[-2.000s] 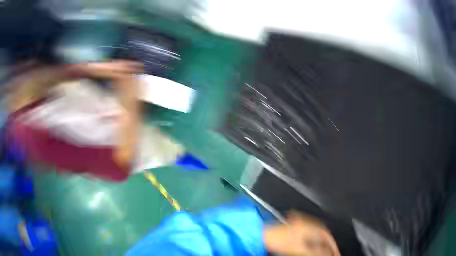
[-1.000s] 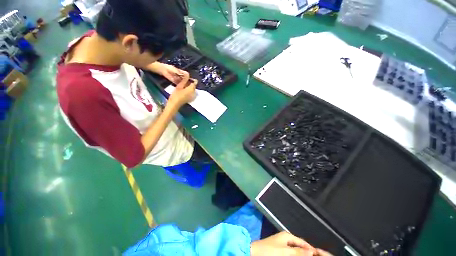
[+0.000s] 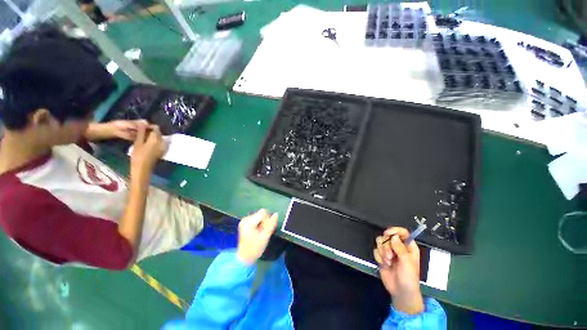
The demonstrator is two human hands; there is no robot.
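My left hand [image 3: 256, 235], in a blue sleeve, is at the bench edge just left of the black work pad [image 3: 335, 230]. Its fingers are curled together; whether a small part is between them cannot be told. My right hand [image 3: 396, 251] is over the pad's right part, closed on tweezers [image 3: 417, 230] that point up and right to the tray's near edge. The black two-compartment tray [image 3: 412, 161] lies beyond the pad. Small dark and shiny parts [image 3: 309, 145] fill much of its left compartment; a small heap [image 3: 450, 209] lies in the right one's near right corner.
A co-worker [image 3: 71, 174] sits at left, hands above a white sheet [image 3: 190, 151] beside another black tray [image 3: 199, 116]. Behind are a white board [image 3: 289, 61], scissors [image 3: 330, 34], a clear blister tray [image 3: 209, 57] and filled blister trays [image 3: 476, 67]. A pale loop [image 3: 575, 232] lies far right.
The view has swung right, so the whole tray and pad show. My left hand, not identifiable before, and my right hand with the tweezers are now both clearly in view, apart from each other.
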